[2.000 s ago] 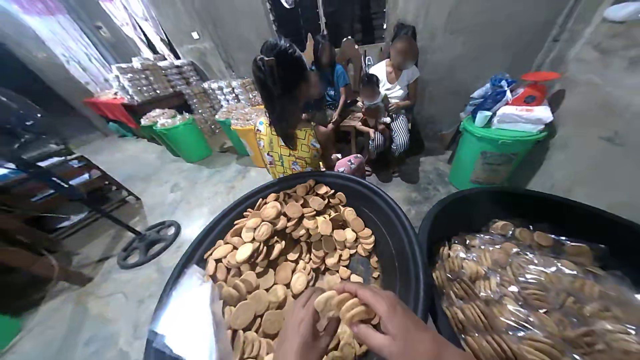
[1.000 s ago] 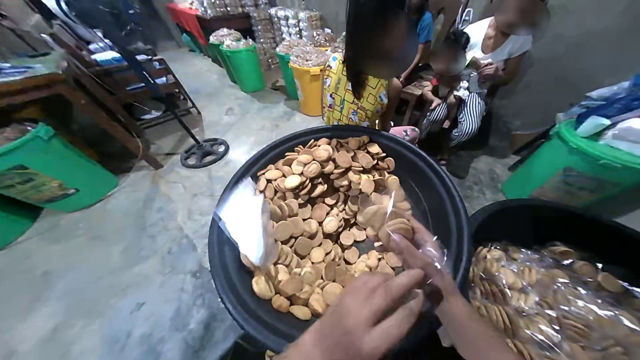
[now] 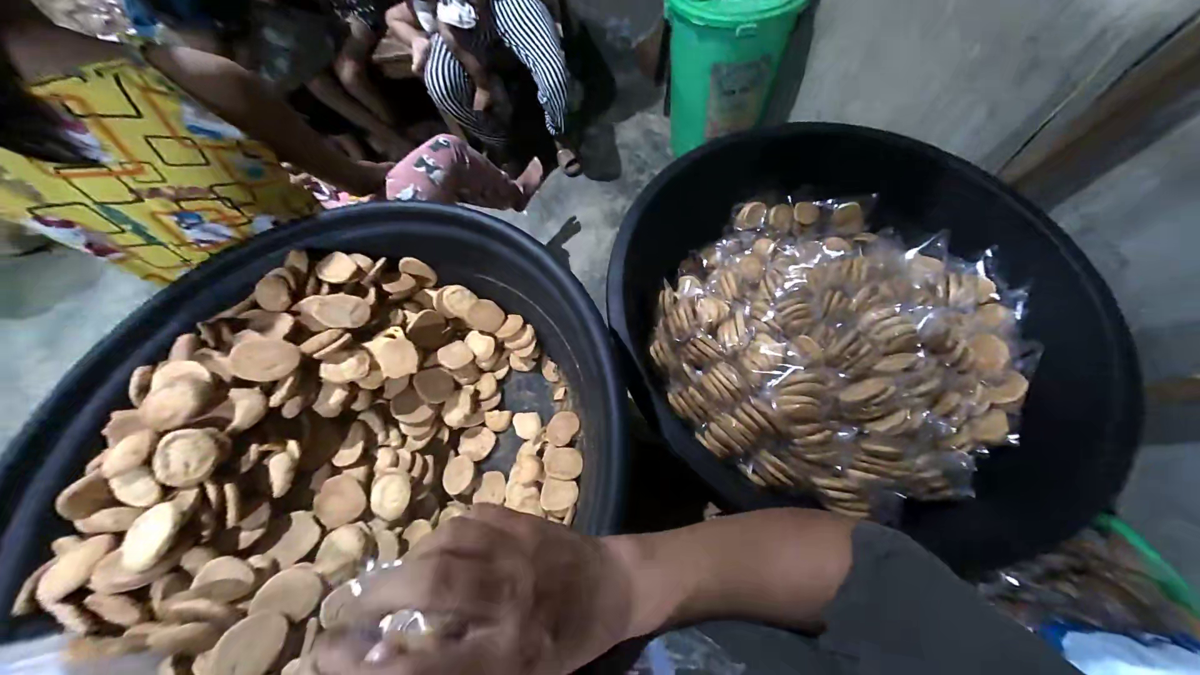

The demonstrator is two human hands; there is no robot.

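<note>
My right hand (image 3: 506, 595), slightly blurred, is at the bottom, low over the near side of a round black tub (image 3: 581, 309). Its fingers are curled, with shiny clear plastic (image 3: 403, 623) showing at them; whatever else they hold is hidden. My left hand cannot be made out. Loose round flat biscuits (image 3: 342, 502) are heaped in this tub. On the right, a second black tub (image 3: 1078, 309) holds a pile of clear plastic packets (image 3: 797, 347), each with biscuits inside. The two rims meet or nearly meet beside my forearm.
A person in a yellow patterned top (image 3: 159, 159) is close beyond the left tub. Other people sit farther back, one in striped trousers (image 3: 534, 47). A green bin (image 3: 731, 75) stands behind the tubs by the wall. More packets (image 3: 1087, 581) lie at lower right, near a green rim.
The view has swung right and down, over both tubs. Both hands were visible earlier, one with a clear bag of biscuits; now only my right hand and forearm plainly show.
</note>
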